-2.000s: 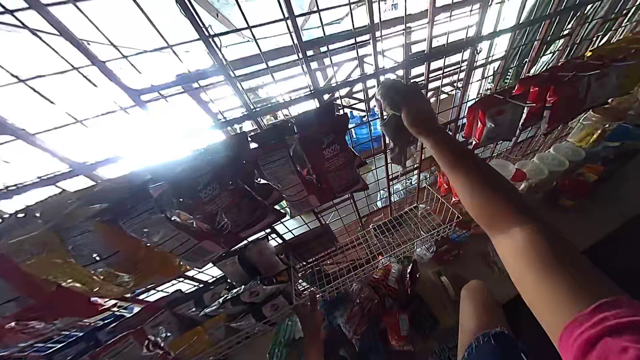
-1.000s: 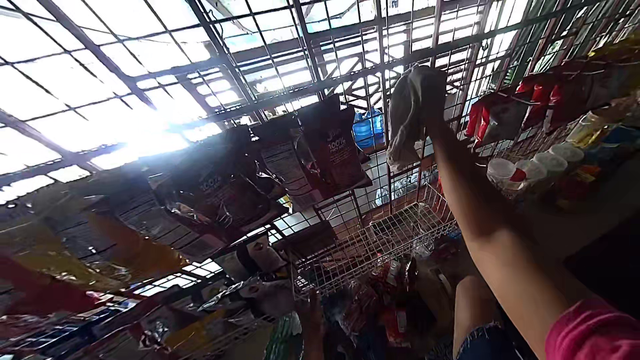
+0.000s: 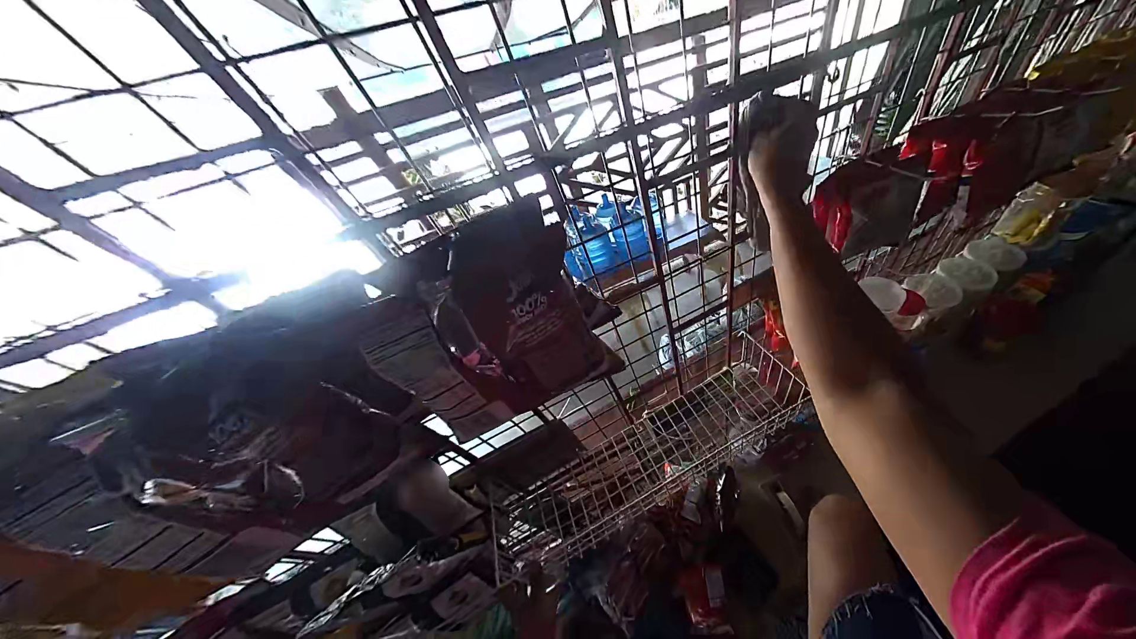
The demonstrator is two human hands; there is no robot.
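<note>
My right hand (image 3: 783, 160) is raised at the upper right, closed around a grey cloth (image 3: 757, 200) against the bars of a metal grille (image 3: 732, 53). The cloth shows mostly as a dark strip beside the hand and wrist; the fingers are hard to make out. Low in the view, my left hand (image 3: 535, 596) is a dark shape at the near end of a white wire basket (image 3: 657, 475). Shadow hides its fingers, so its grip cannot be told.
Dark printed packets (image 3: 532, 319) hang along the grille to the left, and red and dark packets (image 3: 874, 200) to the right. Clear plastic tubs (image 3: 963, 273) line the right side. Blue water jugs (image 3: 612, 235) stand beyond the bars. Assorted packets (image 3: 701, 586) lie below the basket.
The grey cloth hung spread out to the left of my right hand a second ago; now less of it shows. The right hand has stayed high at the grille.
</note>
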